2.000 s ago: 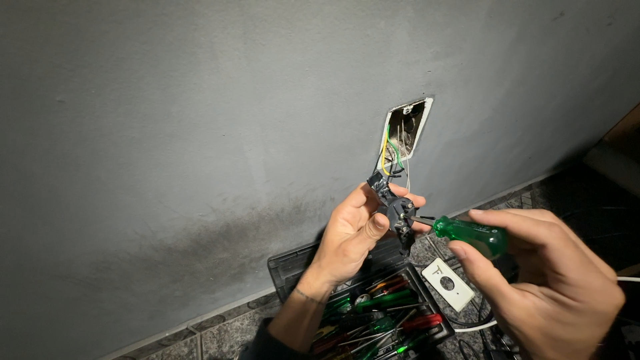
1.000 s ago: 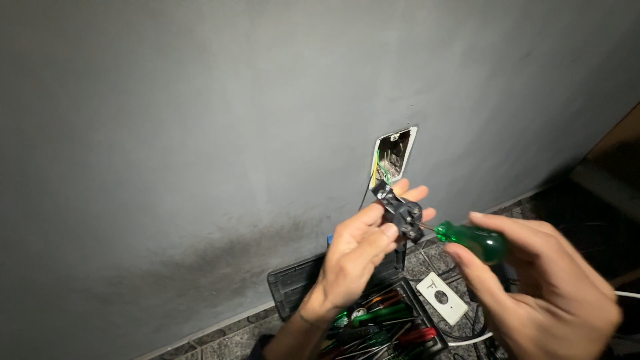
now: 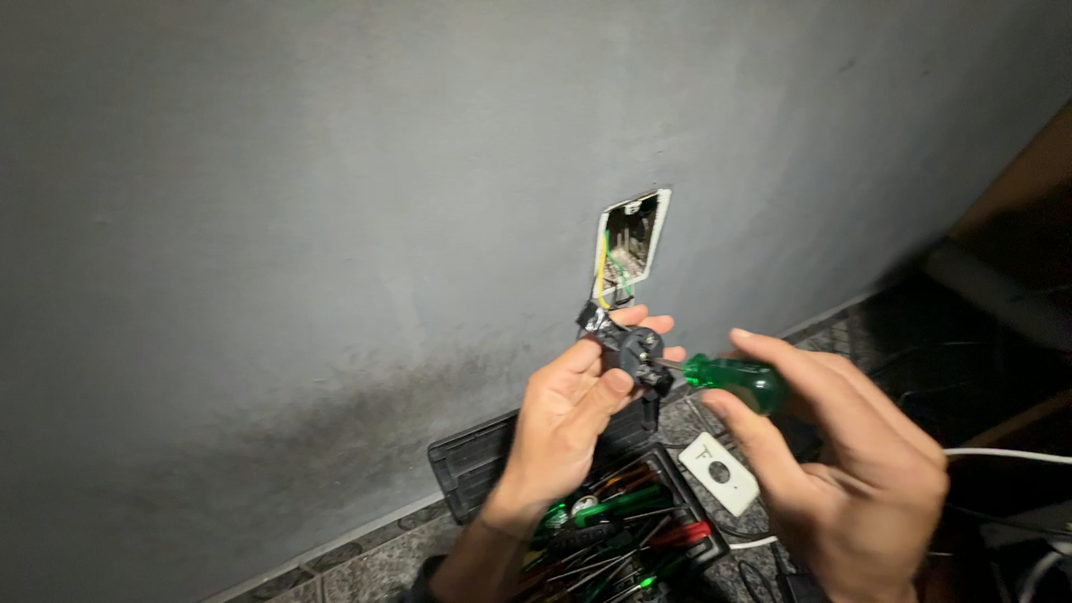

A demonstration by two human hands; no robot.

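Just below the opening of a wall box (image 3: 634, 239), my left hand (image 3: 569, 402) holds a black electrical outlet module (image 3: 638, 356) between thumb and fingers. Yellow and green wires (image 3: 603, 268) run from the box down towards the module, beside a piece wrapped in black tape. My right hand (image 3: 846, 452) grips the green handle of a short screwdriver (image 3: 737, 381). Its shaft points left, with the tip at a screw on the module's face. Whether the tip sits in the screw slot is too small to tell.
Below my left hand lies an open black toolbox (image 3: 712, 544) with several screwdrivers and other hand tools. A white outlet cover plate (image 3: 718, 473) with a round hole is right of it. The grey wall (image 3: 335, 209) rises behind. White and black cables lie at the lower right.
Both hands stay at the module, and the screwdriver remains in my right hand. My left hand's fingers and the module have shifted slightly.
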